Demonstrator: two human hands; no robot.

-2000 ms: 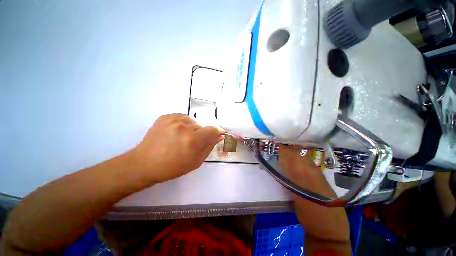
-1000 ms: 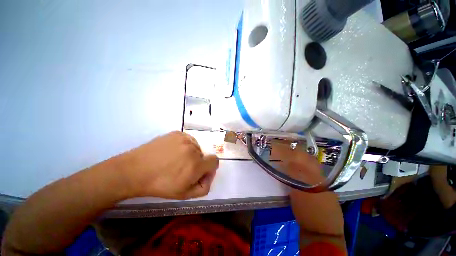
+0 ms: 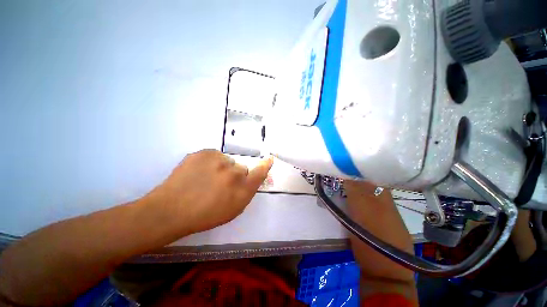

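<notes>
The white sewing machine head (image 3: 384,102) with a blue stripe and "JACK" label fills the right half of the view. My left hand (image 3: 219,180) is at the throat plate (image 3: 244,133), its fingertips close together beside the needle area, which the machine head hides. I cannot tell whether anything thin is between the fingertips. My right forearm (image 3: 384,228) reaches up behind the metal guard; my right hand (image 3: 363,195) is mostly hidden by the machine head and guard.
The curved metal guard (image 3: 360,238) juts out towards me. The white table (image 3: 108,114) has a ridged front edge. A blue crate (image 3: 328,279) stands below it. Part of another person's arm (image 3: 523,235) shows at the far right.
My left hand moved down towards the table's front edge, then back up to the needle area. The machine head now looks larger and nearer. My right arm stays behind the guard.
</notes>
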